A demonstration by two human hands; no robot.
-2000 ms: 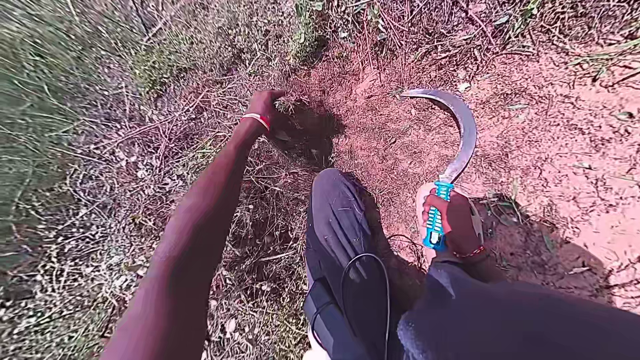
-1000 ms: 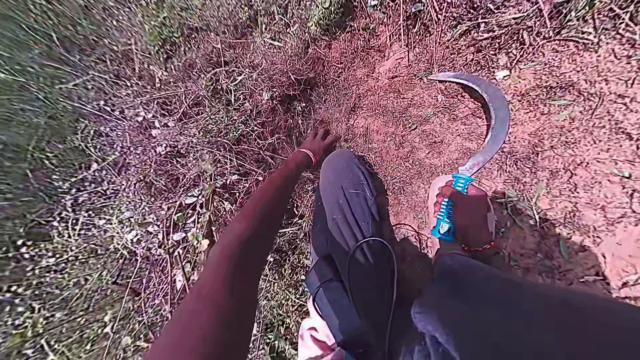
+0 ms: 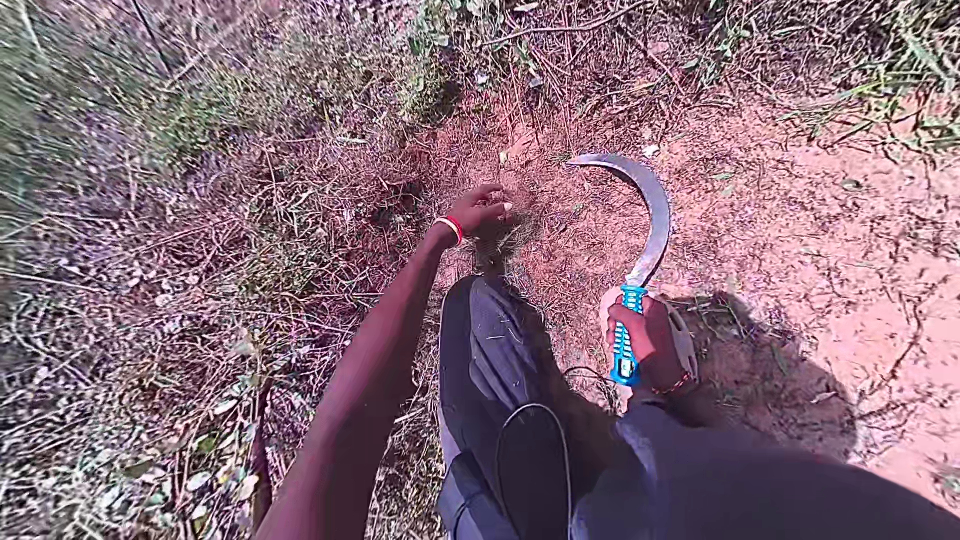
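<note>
My right hand [image 3: 651,339] is closed around the blue ribbed handle of a sickle [image 3: 655,217], whose curved metal blade points up and bends left over the reddish soil. My left hand [image 3: 484,211], with a red and white band at the wrist, is low over the ground just beyond my knee [image 3: 499,330]. Its fingers are partly curled and dry plant bits are near them; whether it grips any of these I cannot tell. Short dry stubble [image 3: 562,247] lies between the left hand and the sickle blade.
Tangled dry stems and weeds [image 3: 225,240] cover the left side, with taller green grass [image 3: 45,97] at the upper left. Reddish soil [image 3: 825,225] with scattered debris lies right. A thin stick [image 3: 570,28] is at the top. A cable [image 3: 534,409] loops over my trouser leg.
My left hand was at the weeds two seconds ago, then came back near my knee with spread fingers; now its fingers are more curled. My right hand has kept hold of the sickle.
</note>
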